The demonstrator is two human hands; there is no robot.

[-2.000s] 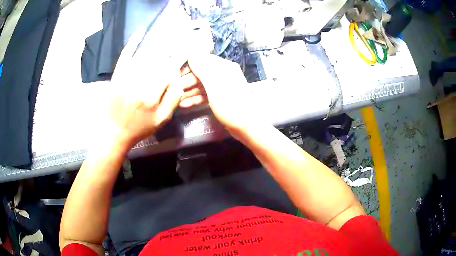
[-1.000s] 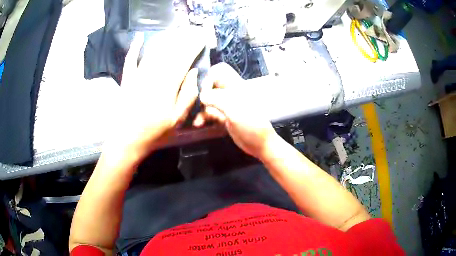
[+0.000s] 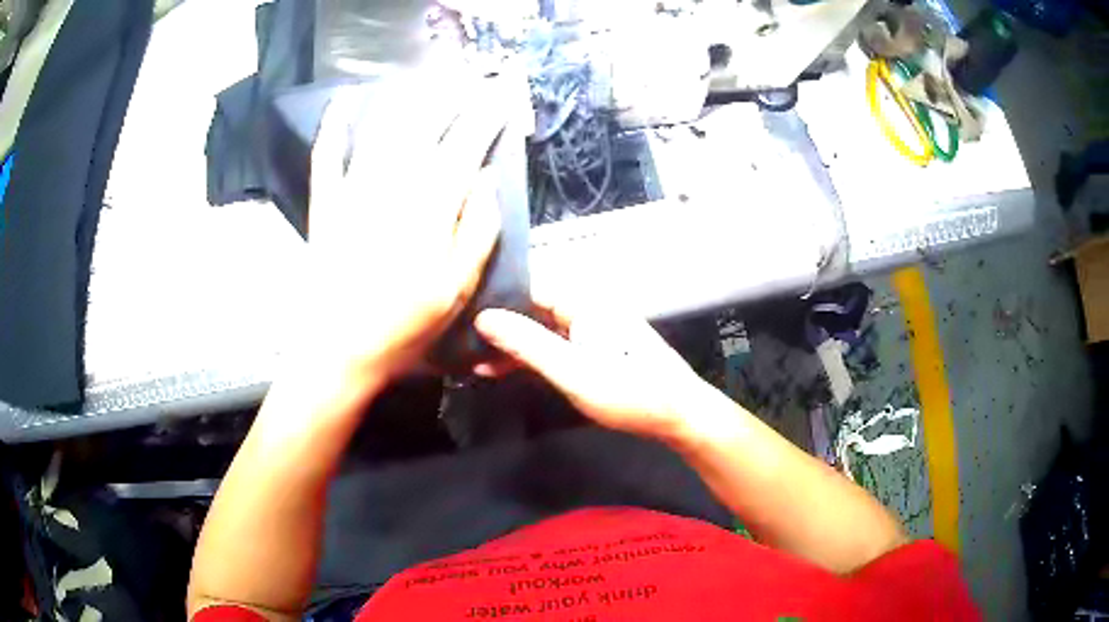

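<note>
A dark garment piece (image 3: 512,243) runs from the machine side down over the table's front edge. My left hand (image 3: 407,231) lies flat along its left side, strongly overexposed, fingers pointing toward the machine. My right hand (image 3: 596,358) holds the piece at the table's front edge, thumb on top. The whitish sewing machine (image 3: 657,61) is at the top centre; glare hides its needle area. Loose threads lie in the dark recess (image 3: 596,170) before it.
A long dark cloth stack (image 3: 55,219) lies at the table's left, with other dark cloth (image 3: 237,140) beside it. Yellow and green loops (image 3: 898,112) and tan scraps (image 3: 934,91) lie at the right end. Dark cloth (image 3: 401,504) covers the lap.
My right hand has moved down and toward me to the table edge, and more of the dark strip shows between the hands. My left hand has moved forward onto the cloth.
</note>
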